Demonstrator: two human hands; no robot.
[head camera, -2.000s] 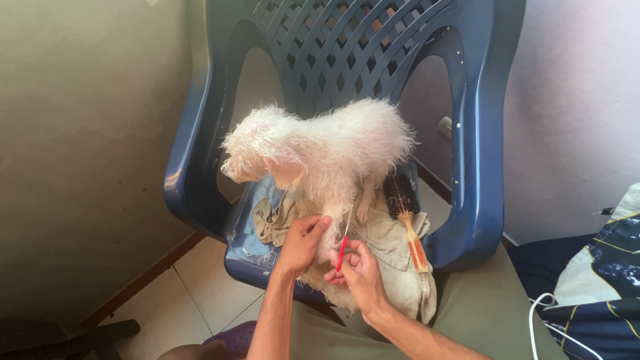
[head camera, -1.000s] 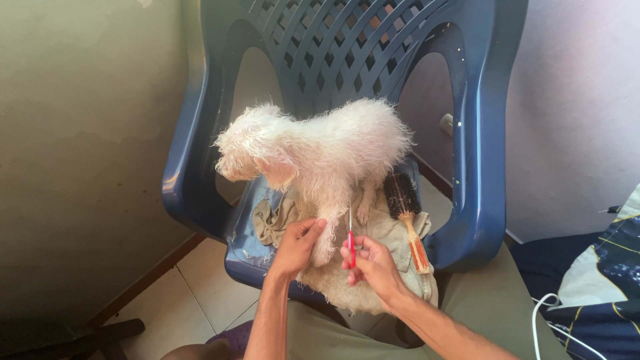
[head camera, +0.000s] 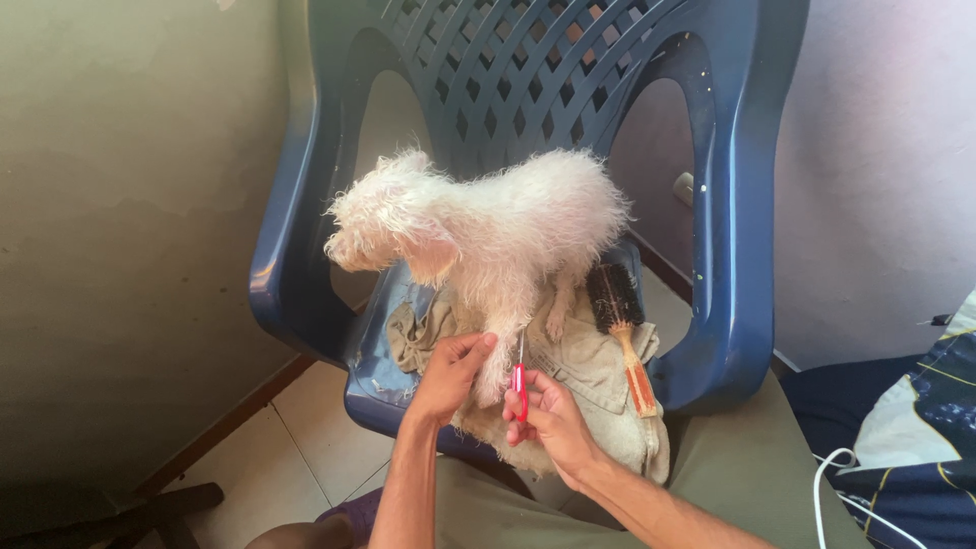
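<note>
A small white dog (head camera: 496, 221) with damp-looking curly fur stands on a beige cloth (head camera: 587, 404), its head toward the left. My left hand (head camera: 450, 377) pinches fur at the lower part of its front leg with thumb and fingers. In my right hand (head camera: 545, 412) are small scissors with red handles (head camera: 519, 389), their blades pointing up alongside the same leg. Whether the blades touch the fur, I cannot tell. A round hairbrush with a wooden handle (head camera: 621, 335) lies on the cloth, right of the dog's hind legs.
The blue plastic chair (head camera: 736, 229) surrounds the dog with its armrests and lattice back. Loose fur tufts lie on the seat (head camera: 381, 374). A white cable (head camera: 820, 488) and dark patterned fabric (head camera: 907, 488) are at the right. Walls stand on both sides.
Since two seconds ago, my right hand with the scissors has shifted slightly to the right, and the scissors have become more upright. The dog remains standing in place.
</note>
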